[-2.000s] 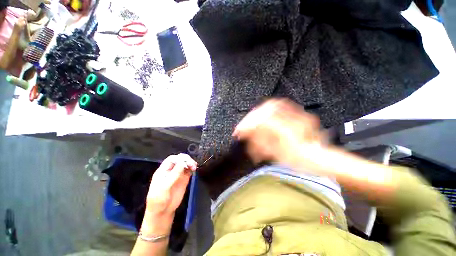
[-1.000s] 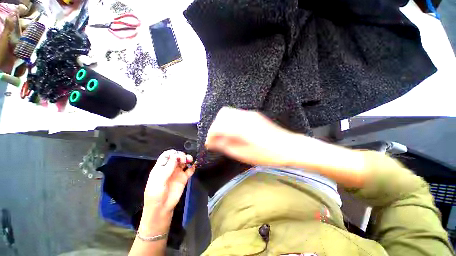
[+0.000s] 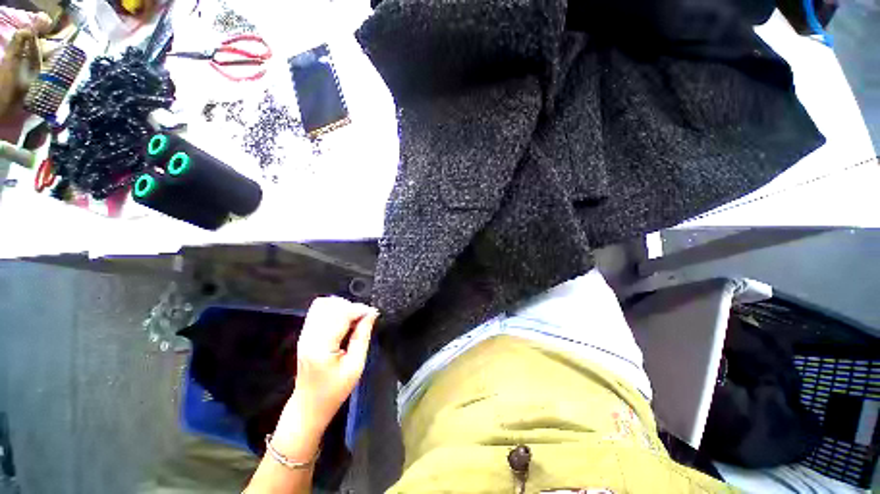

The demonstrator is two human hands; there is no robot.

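A dark, flecked coat (image 3: 463,145) lies over the white table and hangs down onto my lap. My left hand (image 3: 333,352) pinches the coat's lower left edge between thumb and fingers, just below the table's front edge. My right hand is out of the picture. A thin dark thread line (image 3: 762,196) crosses the right part of the table towards the right rim of the view. No needle can be made out.
Left on the table (image 3: 318,207) are a phone (image 3: 319,92), red-handled scissors (image 3: 239,57), scattered dark specks, black cones with green rings (image 3: 198,183) and a shiny black heap (image 3: 111,121). A blue bin (image 3: 207,410) stands below left, a black crate (image 3: 839,415) below right. A person's hand shows top left.
My right hand has moved away from the coat and out of view. My left hand stays at the coat's edge. The coat's front lies more open, and the thread line now shows at the right.
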